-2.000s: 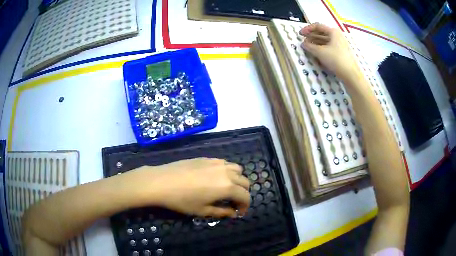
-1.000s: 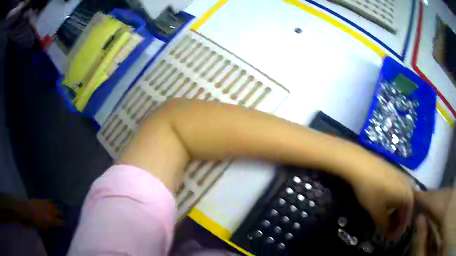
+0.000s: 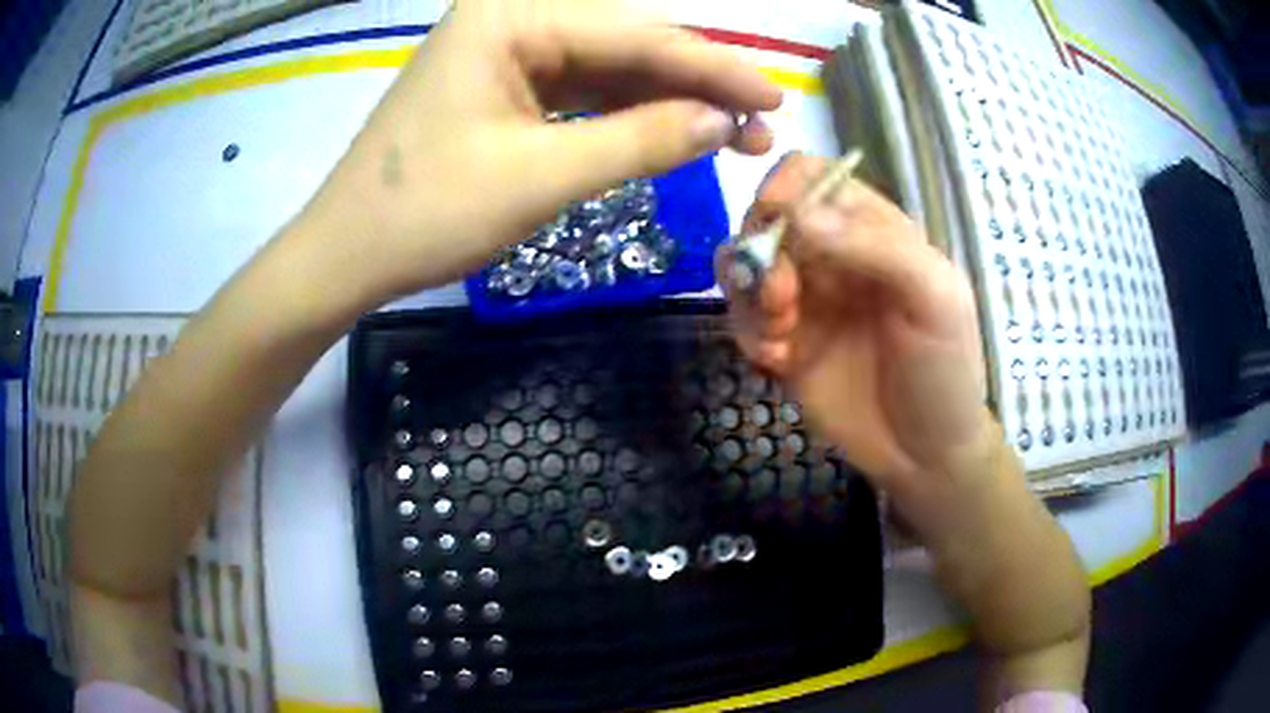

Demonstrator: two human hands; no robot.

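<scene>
My left hand [image 3: 515,153] is raised over the blue bin [image 3: 495,295], with a tiny part pinched between thumb and index fingertips. My right hand [image 3: 864,293] is beside it, palm turned up, holding a tan stick tool [image 3: 833,178] that points up and right. A small metal part [image 3: 754,261] sits at the stick's lower end by the fingers. The bin holds many silver flanged parts [image 3: 564,272]. Below lies the black tray [image 3: 557,627], with parts standing in pockets at the left and a row of loose silver discs [image 3: 662,564] in the middle.
A stack of pale trays with a ring-filled top tray [image 3: 1052,265] stands at right, with stacked black trays [image 3: 1209,286] beyond. A slotted pale tray [image 3: 223,536] lies partly under my left forearm. A lone small part [image 3: 231,152] lies on the white bench. Another pale tray edge [image 3: 195,31] shows top left.
The view swung left and came back. My left hand has risen from the black tray. My right hand has left the pale stack and now holds the stick with a part near my left fingertips.
</scene>
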